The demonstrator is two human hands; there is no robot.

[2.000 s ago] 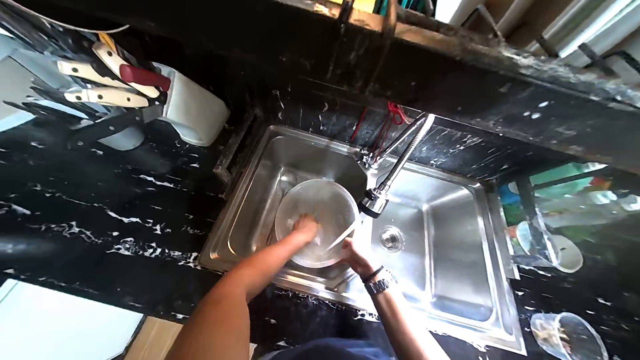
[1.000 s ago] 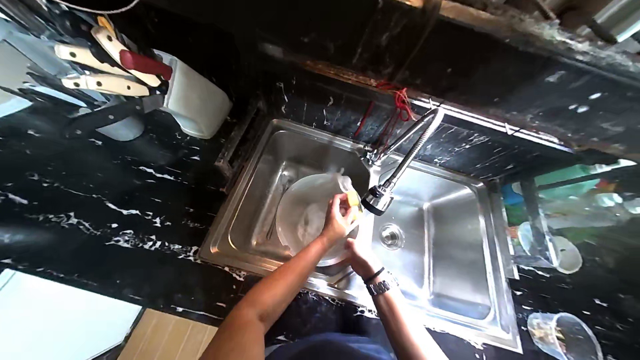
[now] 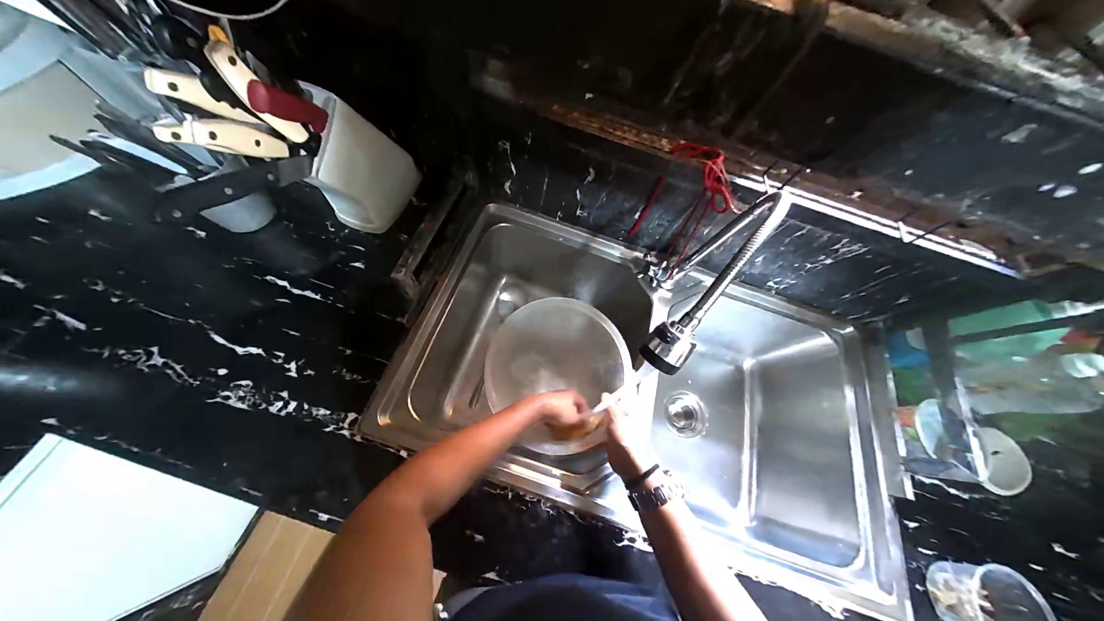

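A round translucent bowl (image 3: 552,345) sits in the left basin of the steel double sink (image 3: 466,345). Over its near right rim is my left hand (image 3: 565,407), closed around something yellowish that is mostly hidden. My right hand (image 3: 619,427), with a metal-band watch on the wrist, grips the bowl's right side. Between the hands and the tap lies a whitish streak, water or a thin item; I cannot tell which. The spray head of the flexible steel faucet (image 3: 668,348) hangs just above and to the right of my hands.
Knives with cream and red handles stand in a pale holder (image 3: 366,164) at upper left. A white board (image 3: 112,526) and a wooden board (image 3: 267,565) lie at lower left. Clear plastic cups (image 3: 987,591) are at lower right, below a rack (image 3: 944,397). Red string (image 3: 711,172) hangs behind the faucet.
My left hand has come down from beside the spray head to the bowl's near right rim. Two seconds ago it was inside the bowl. My right hand stays at the bowl's right side.
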